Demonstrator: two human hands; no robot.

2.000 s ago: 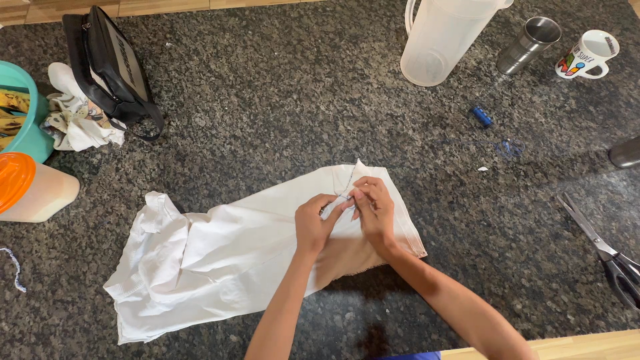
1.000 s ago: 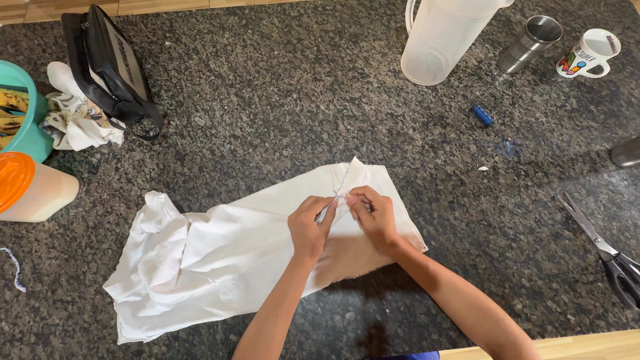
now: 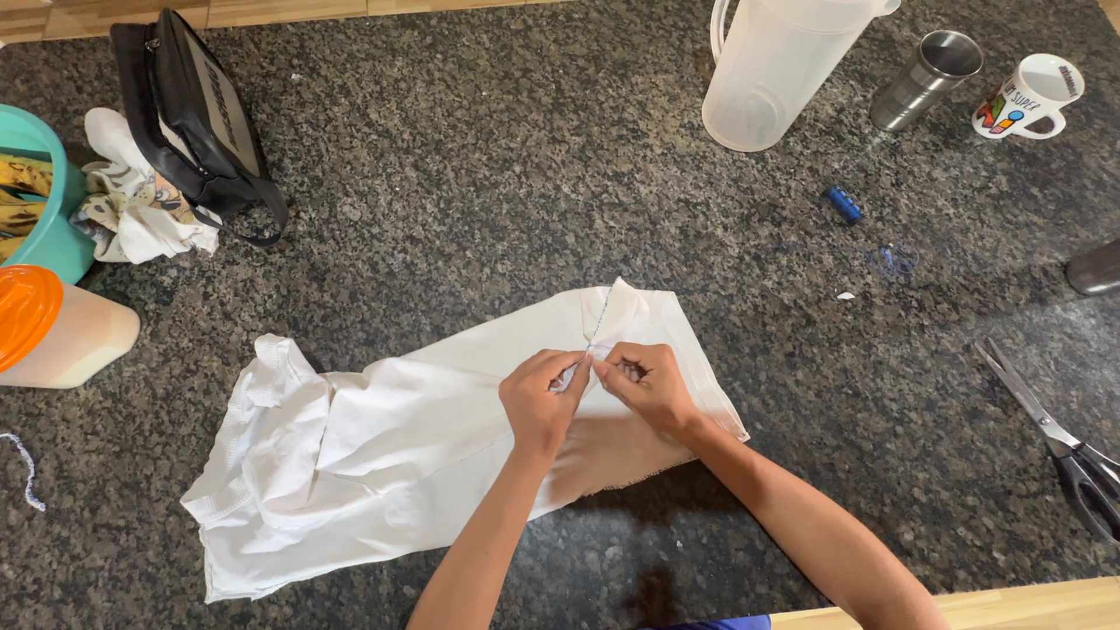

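Observation:
A white cloth garment (image 3: pixel 420 437) with a ribbed edge at its left end lies on the dark granite counter. A line of blue stitching (image 3: pixel 602 317) runs down a raised fold near its top right. My left hand (image 3: pixel 544 394) pinches the fabric at the lower end of that stitching. Close beside it, the thumb and fingers of my right hand (image 3: pixel 643 381) are pinched at the same spot, where a short bit of blue thread shows. Whether a needle is between the fingertips cannot be seen.
Scissors (image 3: pixel 1050 433), a blue thread spool (image 3: pixel 843 206) and loose blue thread (image 3: pixel 894 259) lie right. Behind stand a plastic pitcher (image 3: pixel 779 70), steel tumbler (image 3: pixel 923 83) and mug (image 3: pixel 1019 109). Left are a black bag (image 3: pixel 197 114), crumpled cloth (image 3: pixel 140 206), teal bowl (image 3: pixel 66 210) and orange-lidded container (image 3: pixel 83 337).
Two seconds ago the hands were a little higher on the fold, covering part of the stitching; more of the blue line shows now. The garment lies nearly as before.

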